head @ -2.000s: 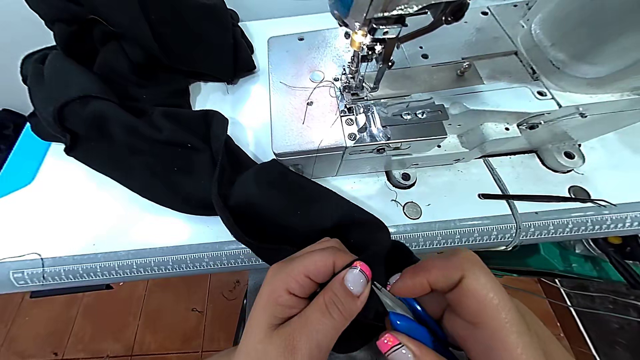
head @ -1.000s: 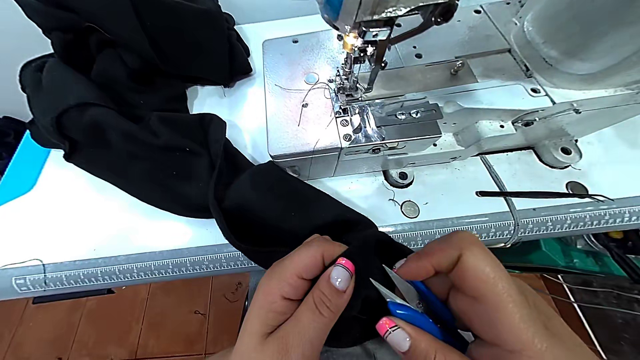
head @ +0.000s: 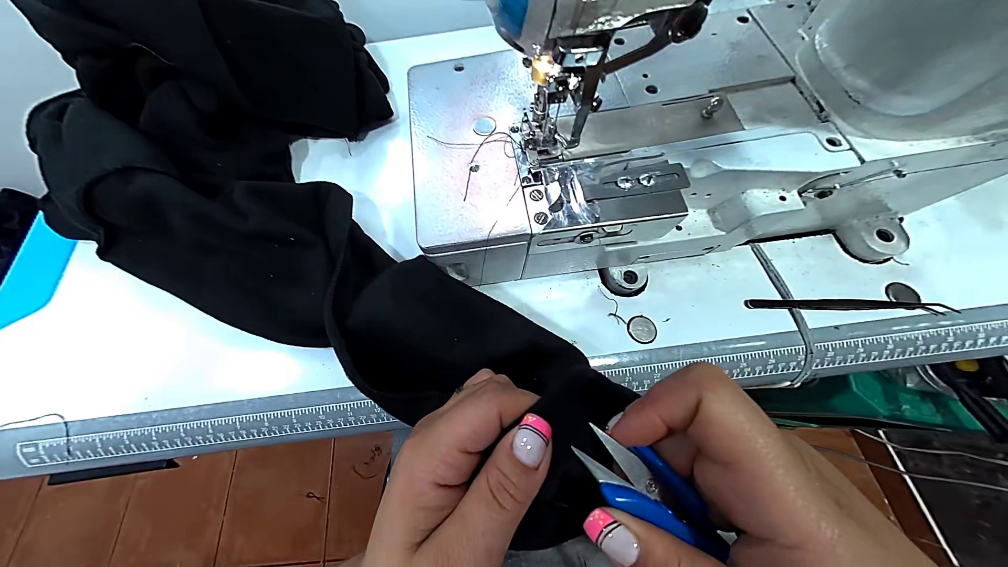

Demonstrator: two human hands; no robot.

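Observation:
Black fabric [head: 465,315] runs from the upper left of the table down to my hands at the front edge. My left hand [head: 480,472] pinches a part of it between thumb and fingers. Blue-handled thread snips [head: 669,504] lie in my right hand [head: 724,457], their two pointed blades apart and directed up and left over the cloth. The right thumb is below the snips, and the index fingertip touches the fabric beside the blades. Behind the hands stands an industrial sewing machine [head: 606,189], its needle area lit, with loose threads [head: 472,150] on its metal plate.
Black tweezers [head: 835,305] lie on the table at the right, across a cord [head: 780,291]. A measuring tape [head: 236,429] runs along the table's front edge. A bright blue object [head: 39,268] is at the far left. Brown floor tiles [head: 268,504] show below.
Two seconds ago the snips' blades were at the fabric close to my left thumb; now they stand apart and more in view. My left hand still holds the fabric.

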